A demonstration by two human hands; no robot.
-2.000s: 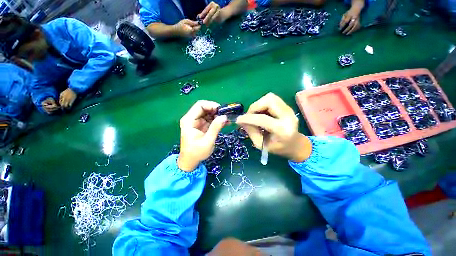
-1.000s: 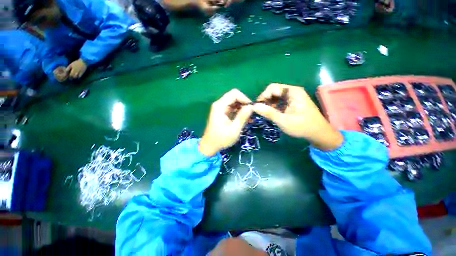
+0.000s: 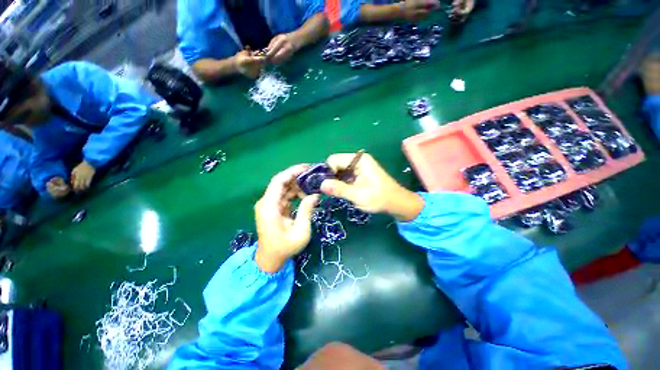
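A black squarish housing point(image 3: 315, 178) is between my hands, its dark face showing. My left hand point(image 3: 281, 220) grips it by its left side. My right hand point(image 3: 373, 189) touches its right edge with the thumb and holds slim dark tweezers point(image 3: 356, 162) that stick up between the fingers; their lower part is hidden. More housings point(image 3: 333, 231) lie on the green bench just below my hands, partly covered. Several loose white strands point(image 3: 331, 271) lie in front of them. A tangled pile of white strands point(image 3: 134, 325) lies at the lower left.
A pink-red tray point(image 3: 441, 160) with rows of black units is on the right, with more housings point(image 3: 553, 217) along its near edge. A blue bin point(image 3: 36, 338) is at the lower left. Coworkers' hands point(image 3: 264, 58), a fan point(image 3: 174, 87) and another heap of housings point(image 3: 383, 45) are across the bench.
The housing was edge-on two seconds ago and hidden by my fingers one second ago; now its face shows. The tweezers pointed down from my right hand before and now stick up. The camera view has shifted.
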